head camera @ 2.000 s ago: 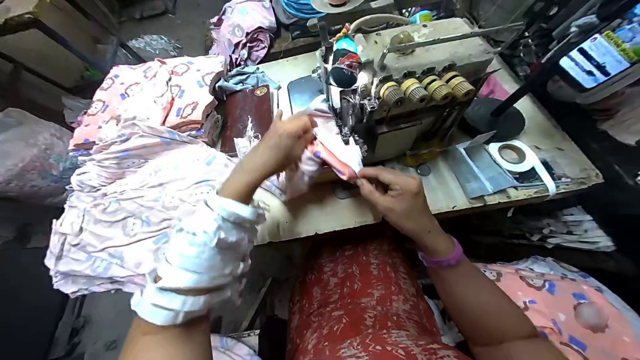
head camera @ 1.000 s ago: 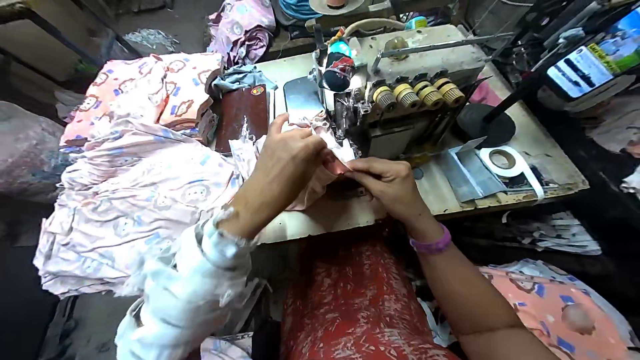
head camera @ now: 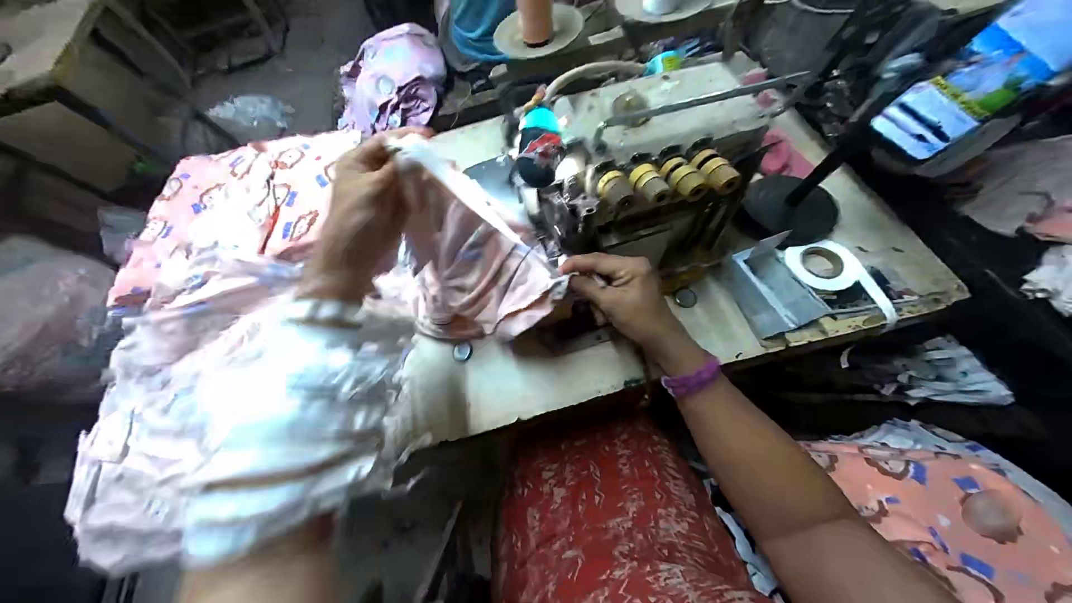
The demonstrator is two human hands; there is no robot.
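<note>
My left hand (head camera: 364,201), blurred, pinches one end of a pink printed fabric piece (head camera: 477,268) and holds it up left of the overlock sewing machine (head camera: 662,184). White cloth strips wrap that forearm. My right hand (head camera: 615,289), with a purple band at the wrist, pinches the fabric's other end close to the presser foot area. A white edge stretches taut between the hands. The needle area is partly hidden by machine parts and fabric. Left of the machine lies a heap of pale printed fabric pieces (head camera: 167,435).
A roll of white tape (head camera: 821,265) lies by a grey metal guide (head camera: 775,293) at the table's right. A red patterned cushion (head camera: 620,519) is below the table edge. Peach printed fabric (head camera: 946,511) sits at lower right. A thread cone (head camera: 536,21) stands behind.
My left hand has moved up and left, away from the machine, drawing out the fabric's white edge. My right hand stays near the presser foot area.
</note>
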